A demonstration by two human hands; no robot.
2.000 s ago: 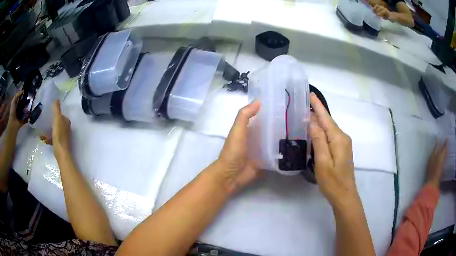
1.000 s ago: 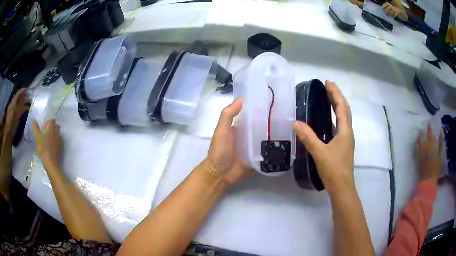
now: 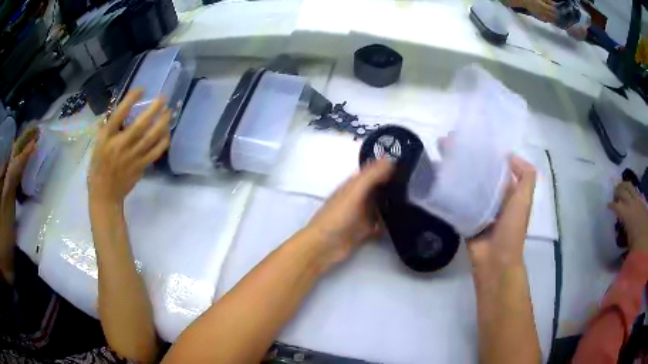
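Observation:
My left hand [image 3: 353, 213] holds a black end cover [image 3: 408, 202] by its left side. The cover is tilted, with a round grille near its top end and another round area near its bottom end. My right hand [image 3: 501, 213] holds a translucent tank [image 3: 476, 149] from the right. The tank is blurred and tilted, above the foam sheet. A dark part shows between the tank and the cover; I cannot tell whether they touch. The fan is not visible.
Clear tanks with black bands [image 3: 266, 124] lie at left. A black cup part [image 3: 378, 65] stands beyond the work, with small black parts [image 3: 341, 119] nearer. Another person's hand [image 3: 128, 146] is at the left tanks. Another person's arm [image 3: 629, 284] is at right.
The tank has moved right and turned, from my left hand to my right. The black part has moved left into my left hand, its grille now showing. The neighbour's hand at left has reached the tanks.

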